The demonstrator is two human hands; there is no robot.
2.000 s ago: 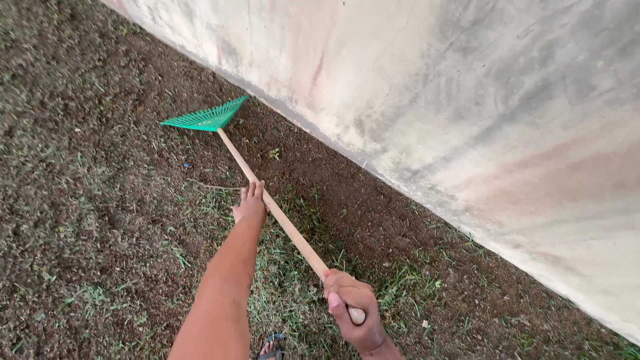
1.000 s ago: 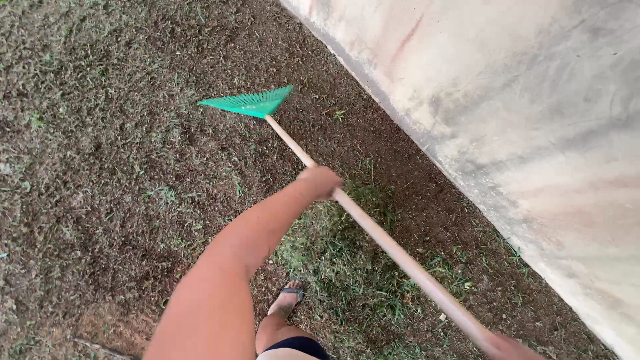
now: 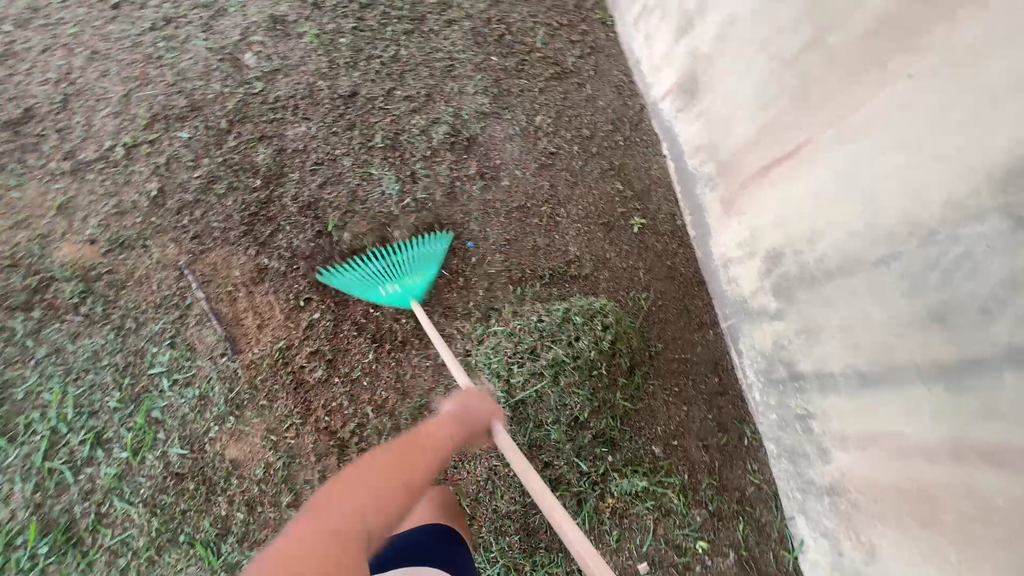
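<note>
A green plastic leaf rake (image 3: 392,272) lies with its fan of tines on the soil, left of the view's middle. Its pale wooden handle (image 3: 540,488) slants down to the bottom edge. My left hand (image 3: 474,414) is closed around the handle, partway along its length, and looks blurred. My right hand is outside the view; the lower end of the handle is cut off by the bottom edge. A mound of cut grass (image 3: 572,352) sits just right of the handle.
A pale, stained wall (image 3: 872,264) runs down the right side, with a strip of bare soil (image 3: 688,384) along its foot. A thin stick (image 3: 208,308) lies left of the rake. Green grass (image 3: 88,464) covers the lower left.
The rake head has moved away from the wall, to the left of the grass mound. My right hand, on the handle end two seconds ago, has gone out of view. The view has shifted left.
</note>
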